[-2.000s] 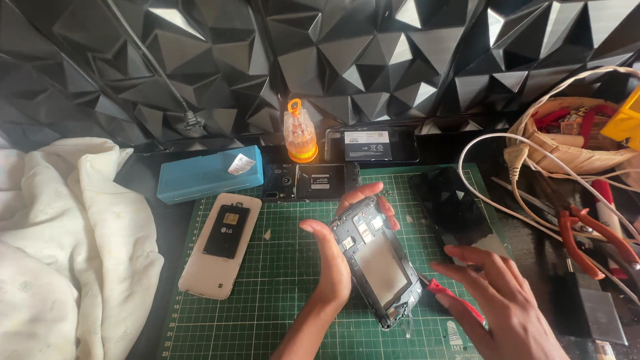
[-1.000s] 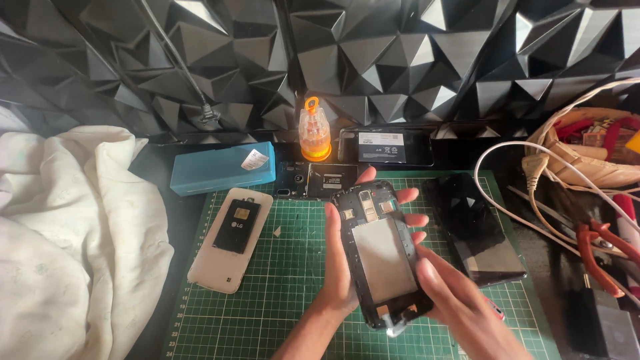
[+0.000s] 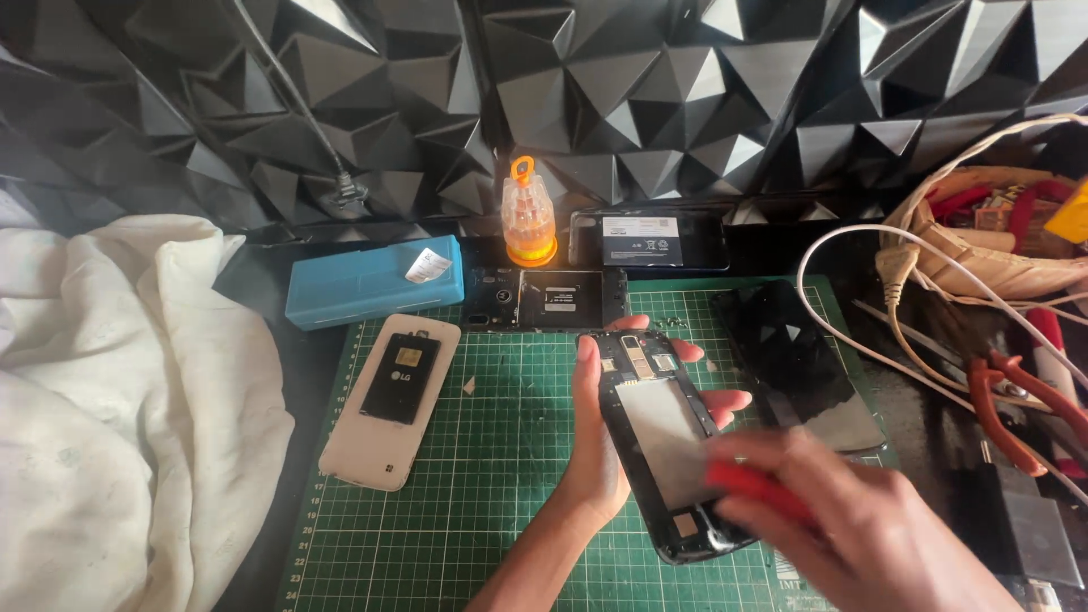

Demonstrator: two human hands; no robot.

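Observation:
My left hand (image 3: 595, 450) holds an opened smartphone body (image 3: 667, 433) tilted above the green cutting mat (image 3: 501, 527). The phone's empty battery bay faces up. My right hand (image 3: 850, 518), blurred, grips a small red-handled tool (image 3: 761, 491) over the phone's lower right side; the tool's tip is not distinct. Left of them lies a pale phone back cover (image 3: 361, 455) with a black LG battery (image 3: 404, 382) on it. Small screws (image 3: 671, 323) lie on the mat beyond the phone.
A blue case (image 3: 374, 280), another opened phone (image 3: 561, 299), an orange-capped bit holder (image 3: 529, 212) and a phone part with a labelled battery (image 3: 642, 242) stand behind. On the right are a dark phone (image 3: 799, 365), cables (image 3: 892, 272), pliers (image 3: 1003, 399) and a wicker basket (image 3: 977, 246). White cloth (image 3: 127, 408) covers the left.
One second ago both hands were on the phone and no red tool was in my right hand's fingers. Now my right hand has come off the phone's edge and holds the red tool.

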